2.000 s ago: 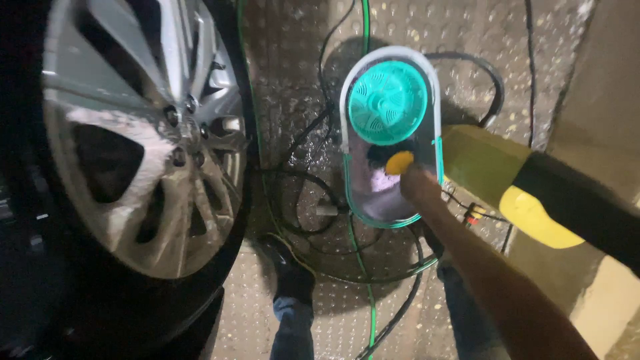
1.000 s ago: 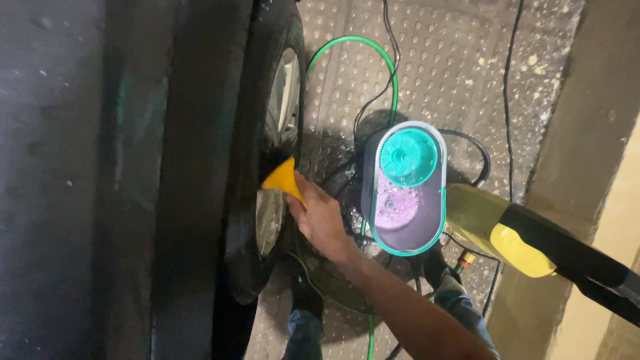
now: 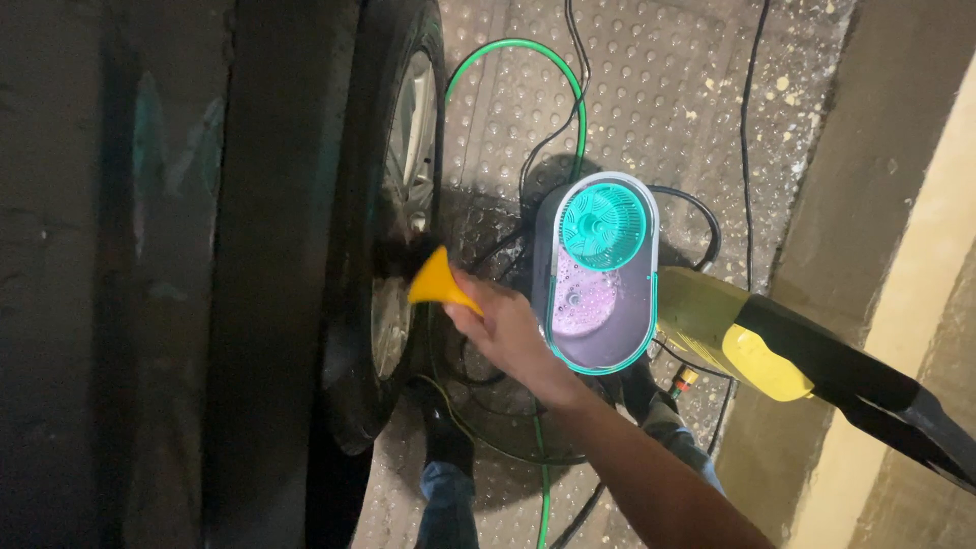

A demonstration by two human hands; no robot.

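My right hand (image 3: 496, 320) is closed around the yellow handle of a brush (image 3: 441, 284). Its dark bristles press against the silver spokes of the car's alloy wheel (image 3: 415, 137); the exact contact is blurred and shaded. The black tyre (image 3: 354, 305) rings the rim, seen at a steep angle. To the right of my hand stands a grey oval bucket (image 3: 602, 352) with a turquoise edge, a round turquoise spinner basket (image 3: 602, 225) and foamy pinkish liquid (image 3: 583, 297) inside. My left hand is out of view.
Dark car bodywork (image 3: 160, 267) fills the left side. A yellow and black pressure washer (image 3: 709, 313) stands beside the bucket. A green hose (image 3: 582, 114) and black cables (image 3: 746, 152) cross the wet studded floor (image 3: 648, 76). My shoes (image 3: 438, 419) are below, near a hose connector (image 3: 682, 377).
The right hand was over the bucket with the yellow handle two seconds ago, then moved left to the wheel, where it remains. The view has shifted, showing the wheel more edge-on.
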